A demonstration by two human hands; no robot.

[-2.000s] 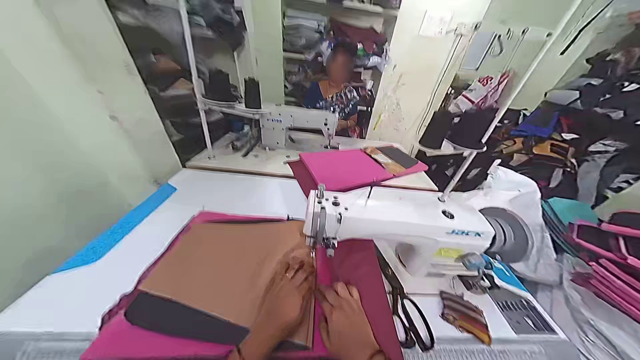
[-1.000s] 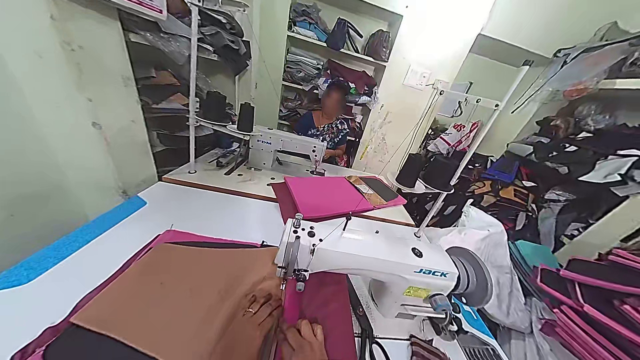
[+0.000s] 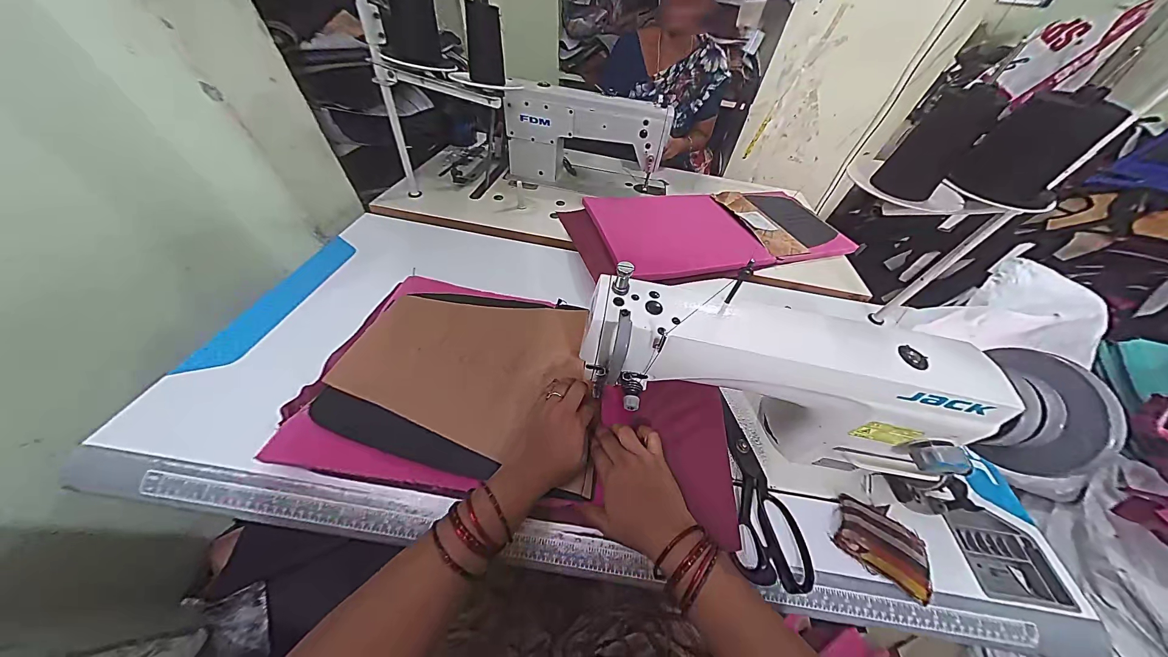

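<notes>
A white Jack sewing machine (image 3: 803,351) stands on the table, its needle area just beyond my fingertips. My left hand (image 3: 552,429) lies on the right edge of a brown panel (image 3: 456,365), which rests over black and pink fabric pieces (image 3: 365,452). Beside it, my right hand (image 3: 634,474) presses on the strip of pink and maroon fabric (image 3: 698,447) near the presser foot. Both hands are flat on the material, fingers bent and close together. Whether the fingertips pinch any edge is hard to see. Black-handled scissors (image 3: 766,529) lie right of the maroon fabric.
A striped fabric scrap (image 3: 883,547) lies right of the scissors. A clear ruler strip (image 3: 365,511) runs along the table's front edge. Behind are pink fabric pieces (image 3: 666,233), an FDM sewing machine (image 3: 584,128) and a seated person (image 3: 675,82). Black thread cones (image 3: 940,141) stand at right.
Both hands remain on the fabric beside the needle. The view has shifted between frames; no clear move of the fabric can be told apart from it.
</notes>
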